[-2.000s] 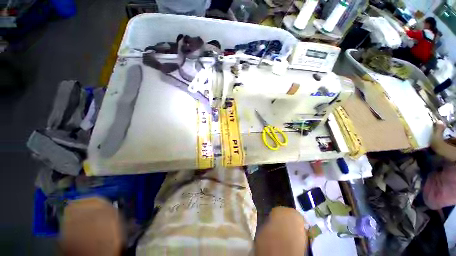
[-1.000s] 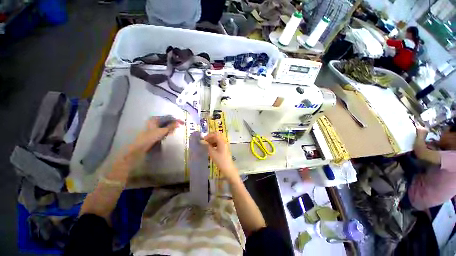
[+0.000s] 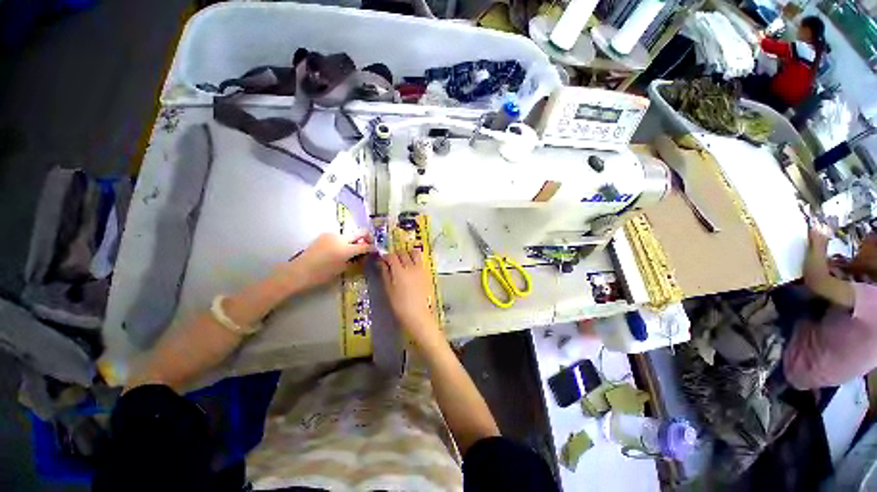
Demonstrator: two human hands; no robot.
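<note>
A narrow grey-brown fabric piece [image 3: 387, 322] lies lengthwise from the needle area [image 3: 382, 233] over the table's front edge. My left hand [image 3: 332, 259] has its fingertips on the fabric's upper end, just left of the needle area. My right hand [image 3: 408, 284] lies on the fabric from the right, fingers close to the presser foot. The exact grip under the fingers is hidden. The white sewing machine [image 3: 510, 183] stands to the right of the needle. A looped grey-brown strip [image 3: 274, 127] runs from behind the needle to the bin edge.
Yellow-handled scissors [image 3: 504, 280] lie right of my right hand. A long grey piece [image 3: 171, 235] lies at the table's left. The white bin [image 3: 207, 58] is behind. Grey pieces [image 3: 67, 245] hang at left. Another person's arm [image 3: 819, 258] is at far right.
Both hands were out of view two seconds ago. Since one second ago, my left hand has moved right to the needle area, and the fabric's upper end has moved up to it with my right hand.
</note>
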